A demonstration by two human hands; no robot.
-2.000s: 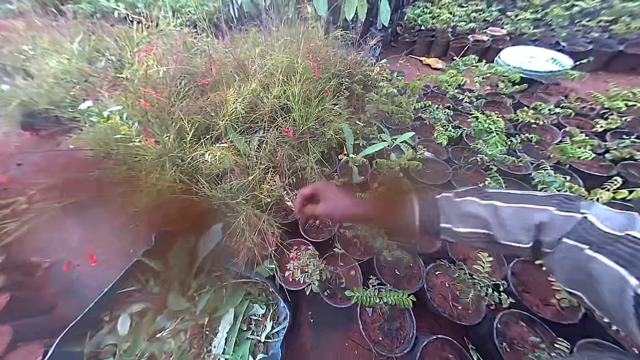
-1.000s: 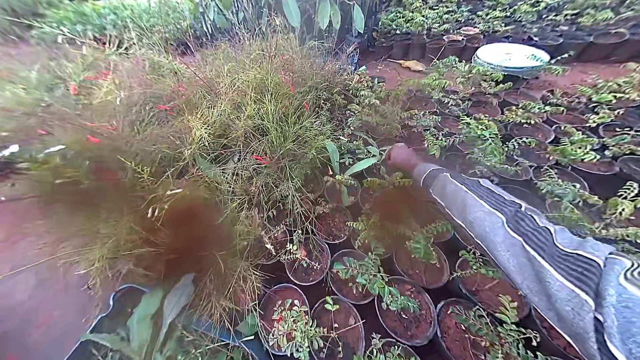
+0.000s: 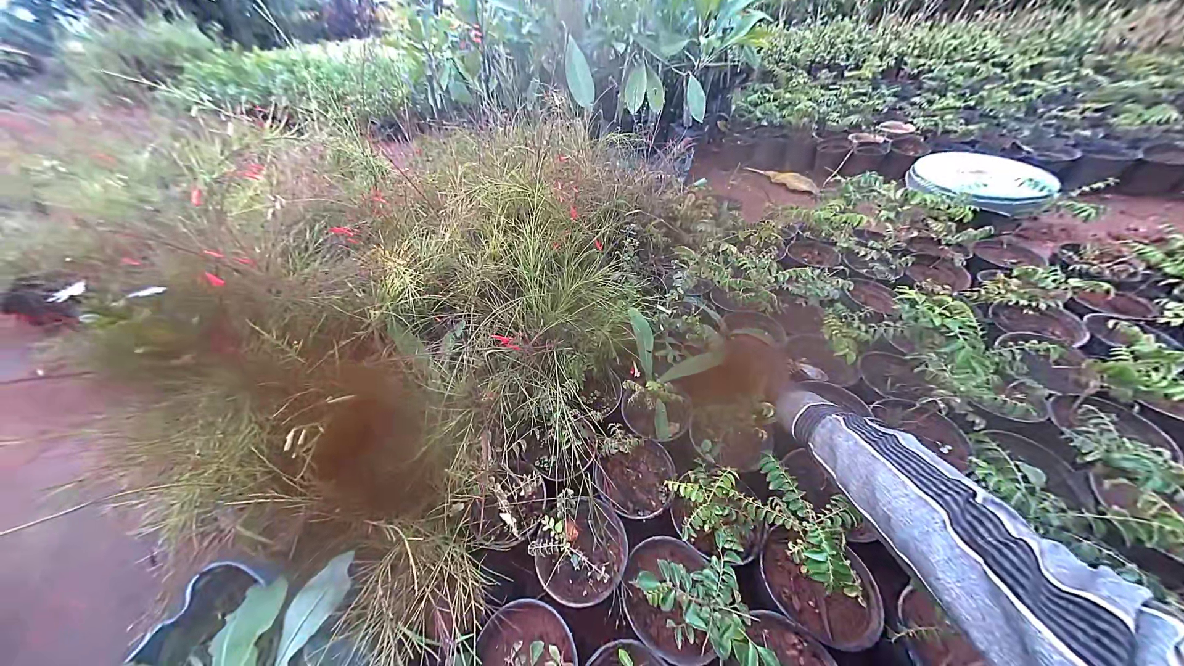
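My right hand (image 3: 747,370) reaches in from the lower right in a grey sleeve with dark stripes. A brown blur covers the hand, so its fingers and anything in them cannot be made out. It is beside a broad-leaved seedling (image 3: 645,347) and above soil-filled black pots (image 3: 635,479). Left of it stands a bushy, fine-leaved plant (image 3: 518,268) with small red flowers. My left hand is not in view; another brown blur lies over the foliage at left.
Many potted seedlings (image 3: 953,333) crowd the right side. A round pale green and white container (image 3: 982,178) stands at the back right. At bottom left is a dark-rimmed container (image 3: 190,606) with broad leaves. Reddish ground (image 3: 55,444) shows at left.
My right hand was over the pots near the bushy plant two seconds ago, then moved right, beside the broad-leaved seedling. The view has shifted.
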